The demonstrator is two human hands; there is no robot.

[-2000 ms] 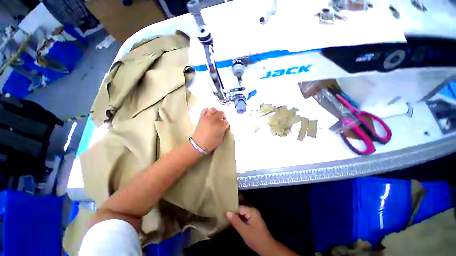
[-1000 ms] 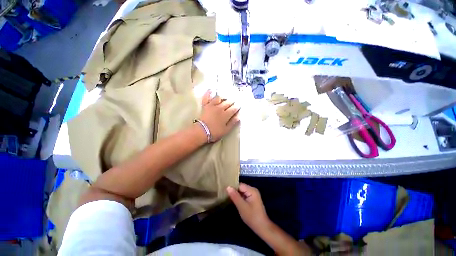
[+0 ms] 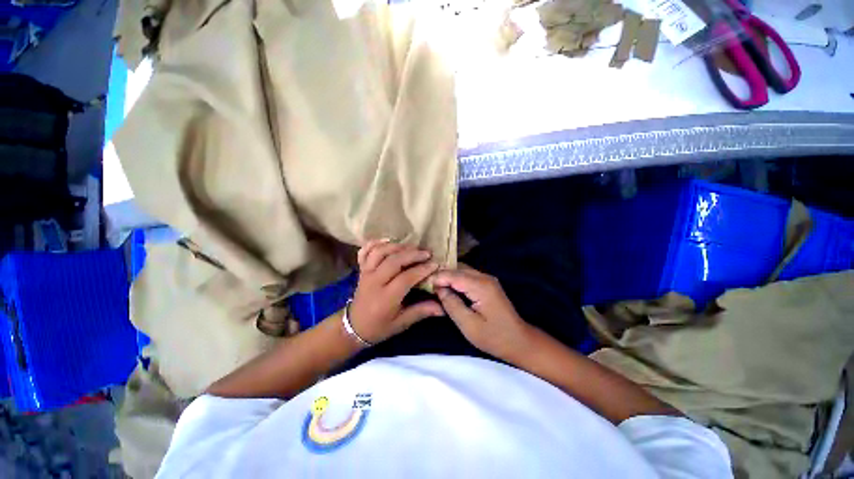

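Observation:
A large khaki garment panel (image 3: 328, 112) lies over the left part of the white table and hangs over its front edge toward my lap. My left hand (image 3: 391, 288), with a bracelet at the wrist, grips the panel's hanging edge. My right hand (image 3: 476, 304) pinches the same edge just beside it, the fingers of both hands nearly touching. The panel's right edge runs straight up from my hands onto the table. The needle and presser foot are out of the picture above.
Small khaki pieces (image 3: 573, 26) lie at the top. Pink-handled scissors (image 3: 749, 61) lie right of them, partly under clear plastic. A measuring strip (image 3: 655, 145) runs along the table's front edge. A blue bin (image 3: 730, 239) and more khaki panels (image 3: 758, 341) are at the lower right, another blue bin (image 3: 70, 318) at left.
The view has tilted down toward the lap. My left hand has left the table by the needle and joined my right hand at the panel's hanging edge.

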